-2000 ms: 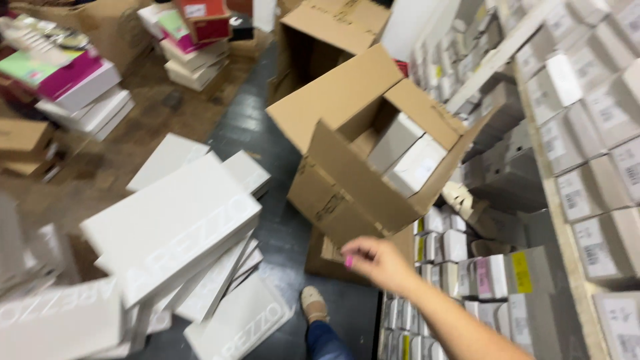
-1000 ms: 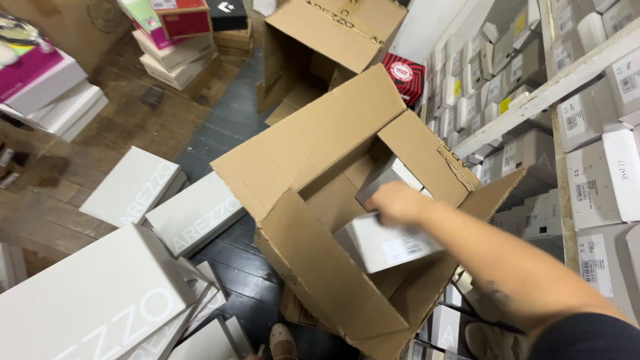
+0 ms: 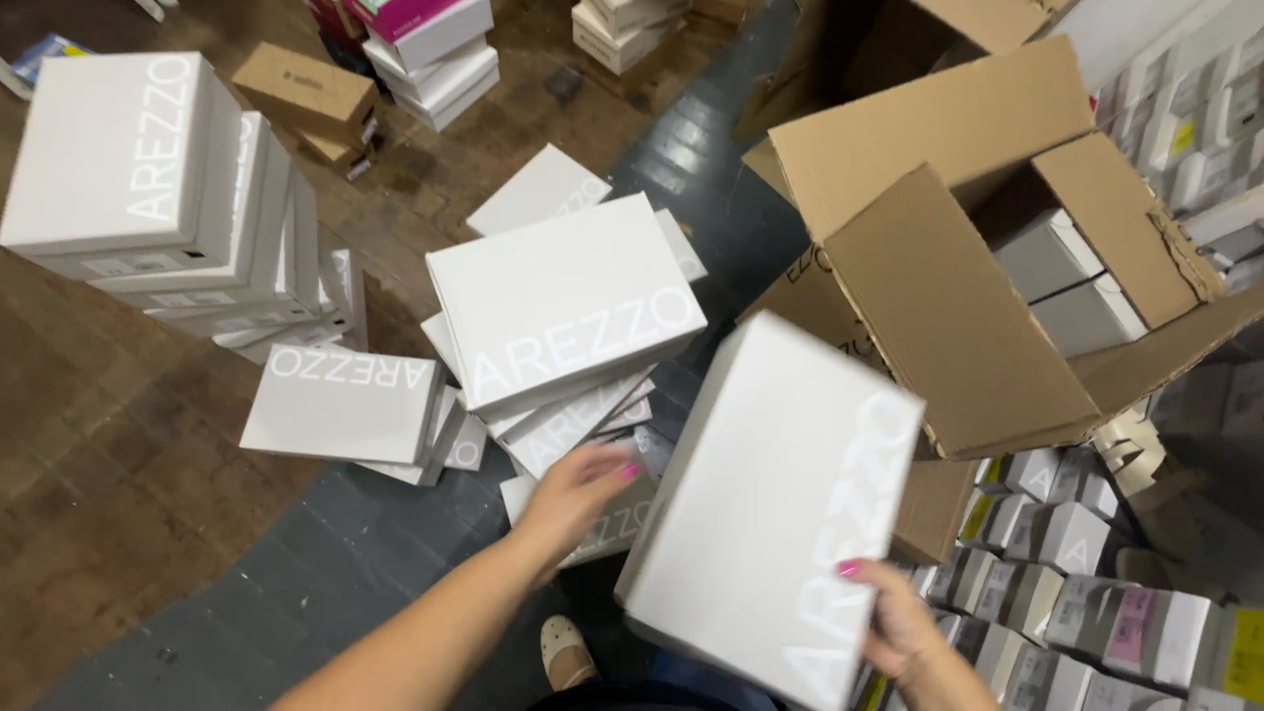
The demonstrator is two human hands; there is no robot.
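A white Arezzo shoebox (image 3: 770,513) is gripped at its right edge by my right hand (image 3: 894,617), thumb on the lid and fingers partly hidden behind. Left of that box, my left hand (image 3: 578,499) is apart from it, fingers spread and slightly blurred, nothing seen in them. Just beyond the left hand rises a stack of white shoeboxes (image 3: 573,296), its layers turned at different angles. At the upper right, an open cardboard carton (image 3: 958,306) has white shoeboxes (image 3: 1062,276) inside.
A tall shoebox stack (image 3: 109,158) stands at the left, with a lower one (image 3: 341,405) beside it. Brown boxes (image 3: 306,89) and more stacks lie farther back on the floor. Shelved shoeboxes (image 3: 1066,602) line the right side. Another open carton (image 3: 889,39) stands behind the first.
My right hand, inside the carton one second ago, now holds a shoebox outside it. My left hand has come into view. The view has swung left.
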